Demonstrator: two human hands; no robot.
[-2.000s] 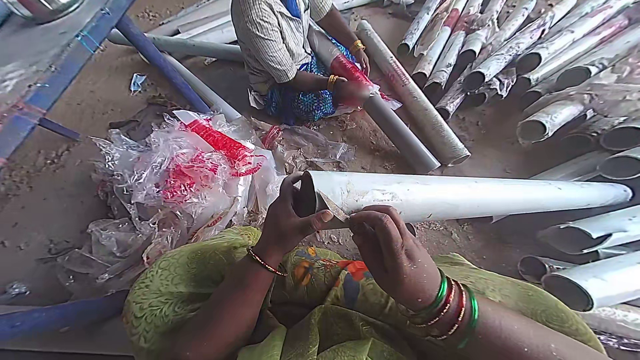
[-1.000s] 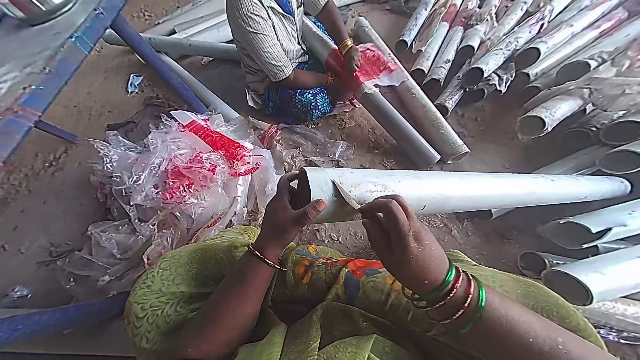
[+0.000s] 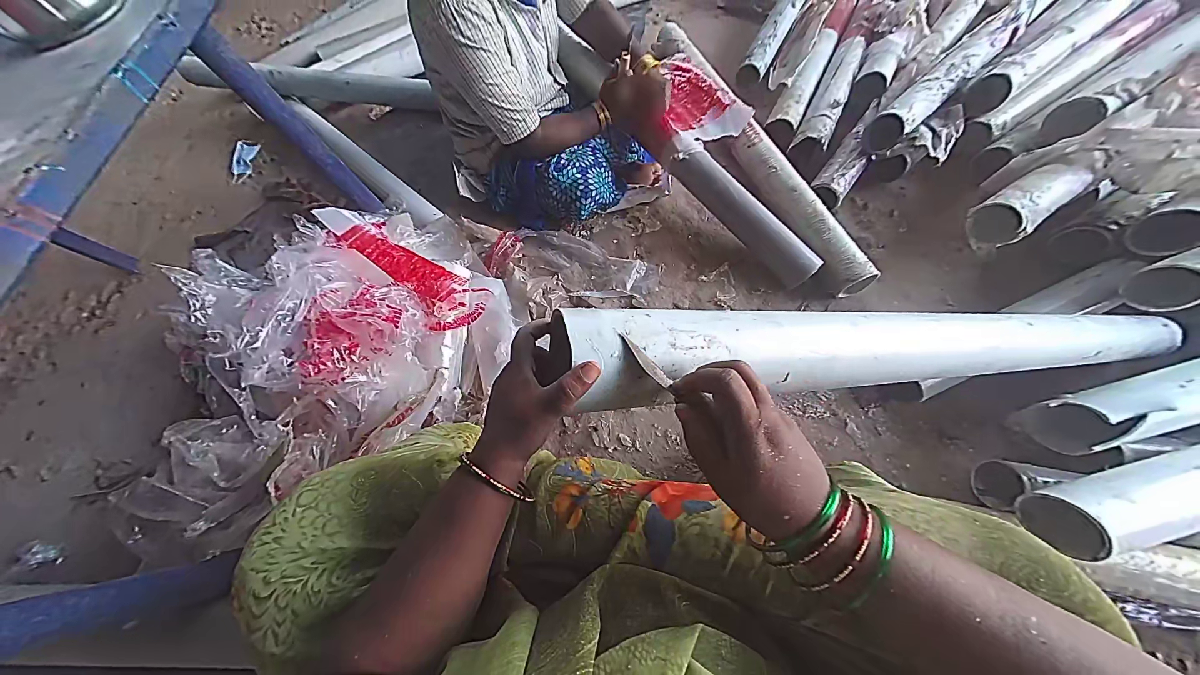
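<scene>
A long pale plastic-like pipe (image 3: 881,345) lies crosswise above my lap, its open end toward the left. My left hand (image 3: 534,398) grips the rim of that end, fingers behind or inside it and thumb on the near side. My right hand (image 3: 736,427) pinches a thin pointed flap (image 3: 645,361) that stands off the pipe's surface near the end; whether it is peeled film or a thin blade I cannot tell. A heap of clear and red plastic film (image 3: 337,328) lies on the ground to the left of my left hand.
Another person (image 3: 497,75) sits ahead, holding red-and-clear film (image 3: 698,98) at a grey pipe (image 3: 745,216), with a second pipe (image 3: 806,197) beside it. Many pipes (image 3: 994,84) lie at the right. A blue metal bar (image 3: 286,122) slants down from a table-like frame at the upper left.
The pointed flap at my right hand has moved along the pipe, away from the end, and my right hand has shifted slightly right. The other person's hands have moved up with the red film.
</scene>
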